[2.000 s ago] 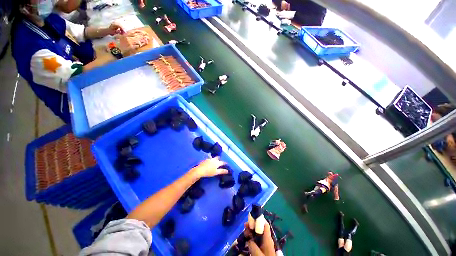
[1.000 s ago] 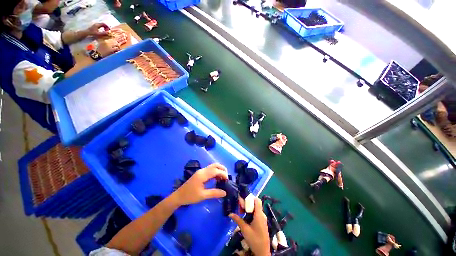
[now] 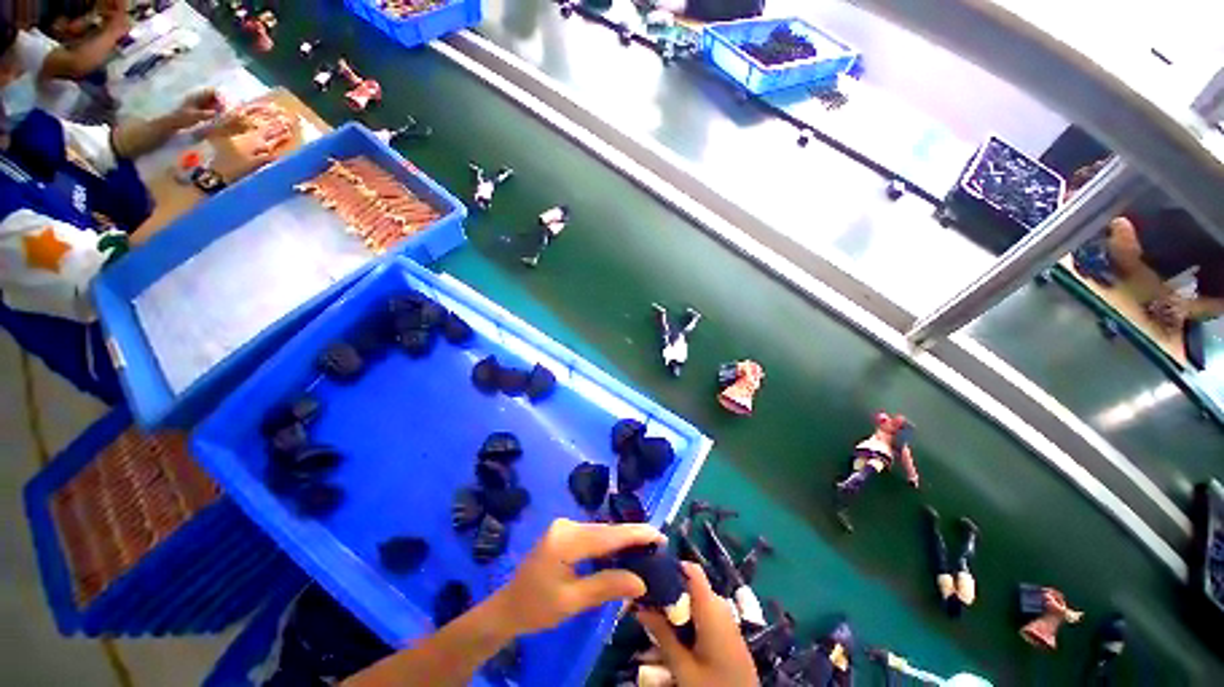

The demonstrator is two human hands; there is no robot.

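My left hand (image 3: 571, 580) holds a black moulded piece (image 3: 648, 569) between thumb and fingers, over the near corner of the near blue tray (image 3: 389, 470). My right hand (image 3: 705, 642) grips a lower-body part (image 3: 678, 615) with a pale flesh end, partly hidden by the fingers. The piece and the part meet between my hands; how far they are joined cannot be told. Several loose black pieces (image 3: 490, 503) lie in the tray. Dark leg parts with pale ends (image 3: 732, 577) are heaped beside the tray, right of my hands.
The green conveyor (image 3: 792, 456) carries leg parts (image 3: 953, 564) and reddish torso parts (image 3: 741, 387). A neighbouring blue tray (image 3: 269, 289) holds flesh-orange parts. Stacked blue trays (image 3: 134, 523) stand lower left. A seated person (image 3: 67, 215) works at upper left. A black crate (image 3: 1013, 185) sits across the belt.
My left hand has taken a black piece from the tray and brought it to the part in my right hand. The view has shifted, so the trays appear further left.
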